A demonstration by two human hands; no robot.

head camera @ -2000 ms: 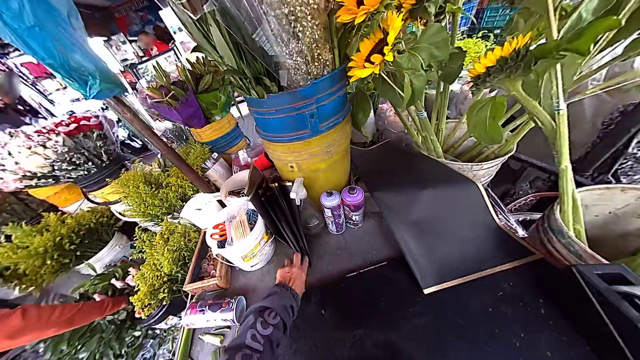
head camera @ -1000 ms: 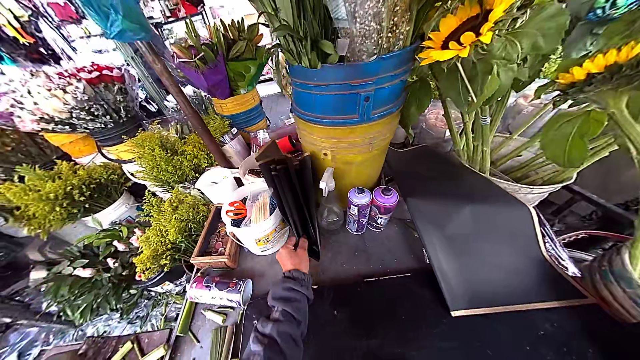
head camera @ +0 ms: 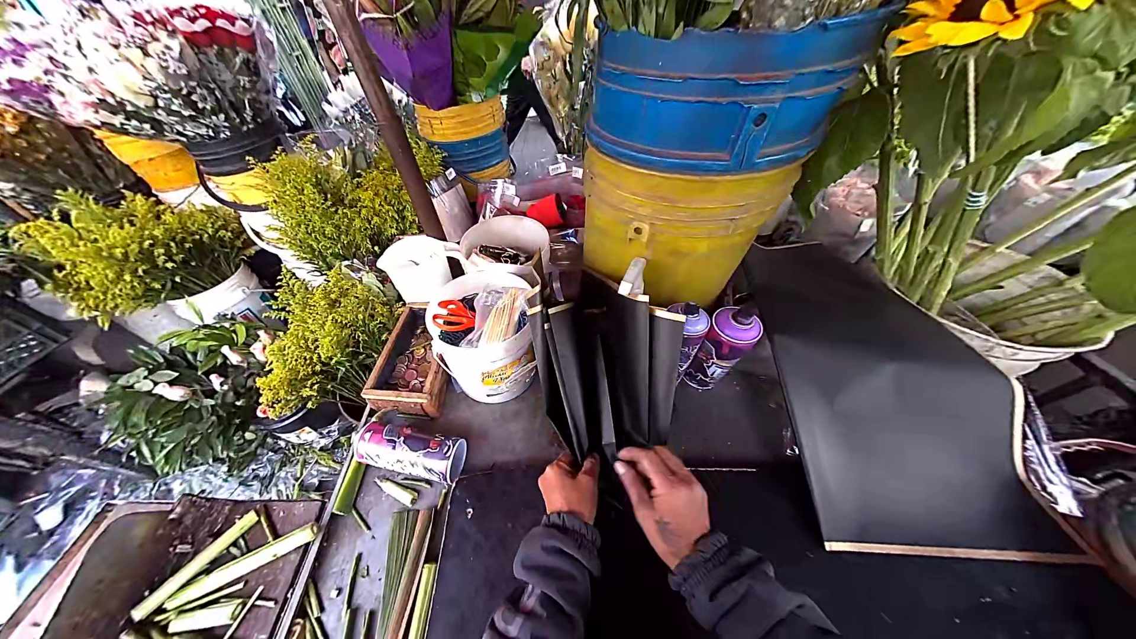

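Pleated black wrapping paper with pale gold edges [head camera: 635,364] stands fanned out over the dark table. My left hand [head camera: 570,486] pinches its narrow lower end on the left side. On the right side of that same end, my right hand [head camera: 664,499] has thumb and fingers on a fold. Behind the paper are a yellow bucket [head camera: 692,222] and a blue bucket [head camera: 737,98]. Two purple spray cans [head camera: 723,346] stand just right of the paper. A white tub [head camera: 488,355] with orange-handled scissors [head camera: 454,315] and wooden sticks is close to its left.
A large black sheet [head camera: 896,426] lies at the right beside sunflowers [head camera: 976,22]. A wooden box of coins [head camera: 435,390], a lying printed can [head camera: 410,451] and cut green stems [head camera: 240,564] are at the left. Buckets of yellow filler flowers [head camera: 333,346] stand beyond.
Both hands are now at the paper's lower end; one second ago only one hand showed, at the narrow folded paper. The paper has spread into a fan. The view has moved closer.
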